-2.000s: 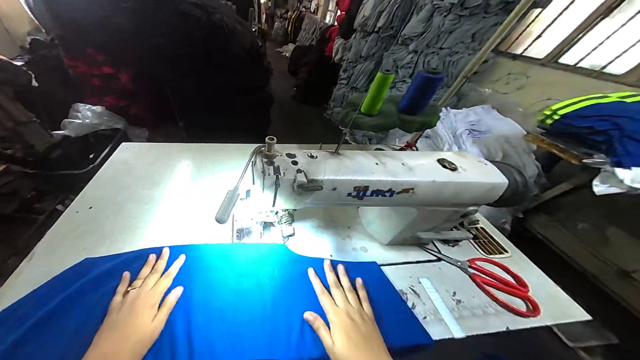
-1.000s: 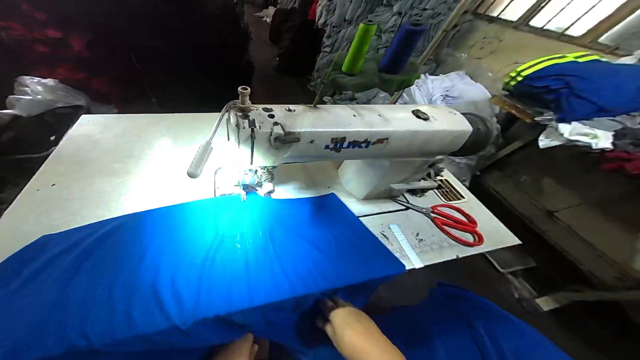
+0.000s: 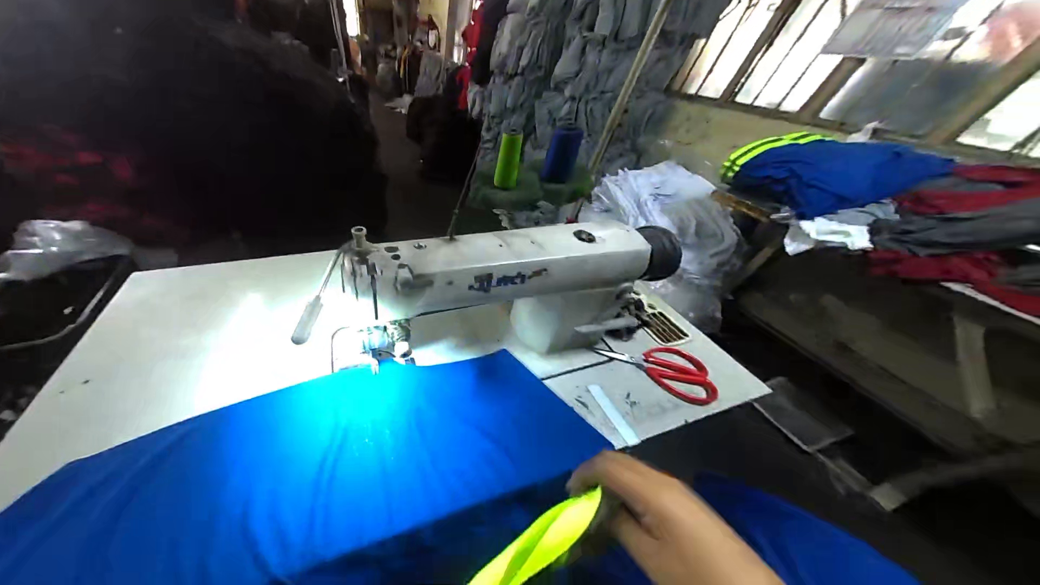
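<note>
Blue fabric [image 3: 341, 463] lies over the front of the white table, its far edge at the needle area of a Juki sewing machine [image 3: 520, 268]. The machine's lamp lights the cloth there. At the lower right, my right hand [image 3: 658, 512] grips a neon yellow fabric strip [image 3: 544, 540] between thumb and fingers, just off the table's front edge. More blue cloth hangs below and to the right of that hand. My left hand is out of the frame. Red-handled scissors [image 3: 682, 375] rest on the table right of the machine, near a pale flat strip [image 3: 613, 415].
Green [image 3: 508, 160] and blue thread cones [image 3: 561, 153] stand behind the machine. A bench [image 3: 861, 325] at the right holds blue, red and grey garments. White bundled cloth [image 3: 666, 211] sits beyond the machine's right end. A plastic bag [image 3: 65, 248] lies at the far left.
Both hands lay flat on the blue fabric at first, then were at its near edge. Now the right hand holds a neon yellow strip, and the left hand has left the view.
</note>
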